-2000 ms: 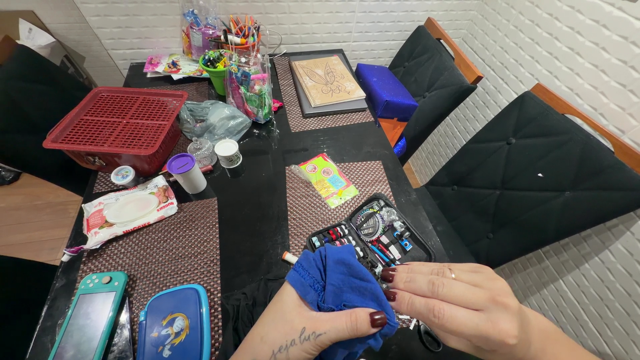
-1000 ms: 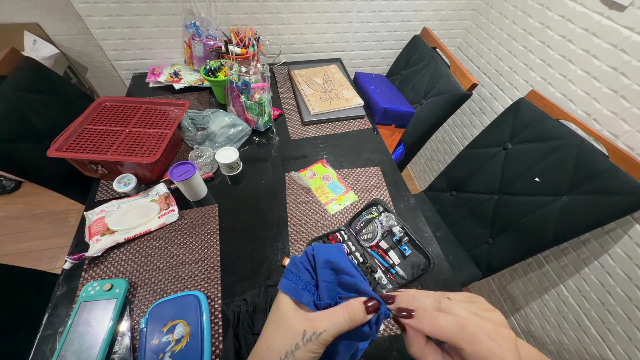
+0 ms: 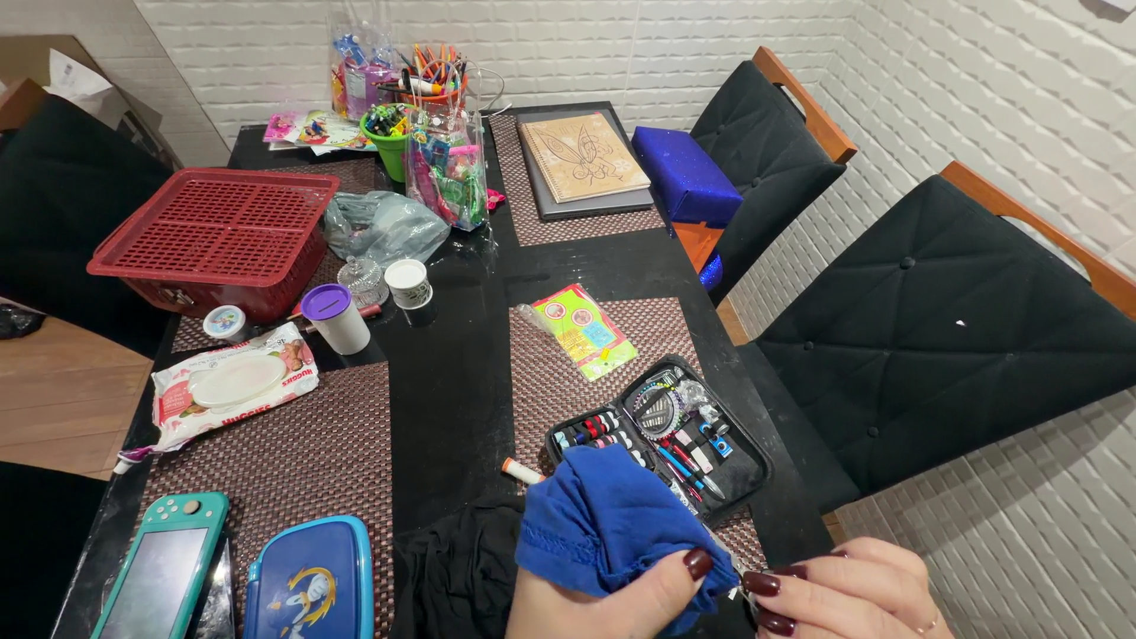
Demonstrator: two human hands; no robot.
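Note:
My left hand (image 3: 612, 599) grips a bunched blue cloth (image 3: 612, 519) at the bottom centre, its thumb pressed on the fabric near a seam. Close beside the cloth's right edge, my right hand (image 3: 848, 590) has its fingertips pinched together; something thin and pale shows at them, too small to name. Behind the cloth lies an open black sewing kit case (image 3: 754, 444) with thread spools (image 3: 599, 426), a ring of coloured pins and small tools. A dark cloth (image 3: 461, 568) lies on the table left of my left hand. An orange-and-white tube (image 3: 522, 471) lies by the blue cloth.
A green handheld game console (image 3: 164, 564) and a blue lidded box (image 3: 312, 581) lie front left. Behind them are a wet wipes pack (image 3: 235, 382), a purple-lidded container (image 3: 337, 319) and a red basket (image 3: 213, 231). A spiral notebook (image 3: 584, 158) lies at the back; a black chair (image 3: 941, 328) stands right.
My right hand has shifted right and down, away from the blue cloth it was touching. My left hand still holds the cloth.

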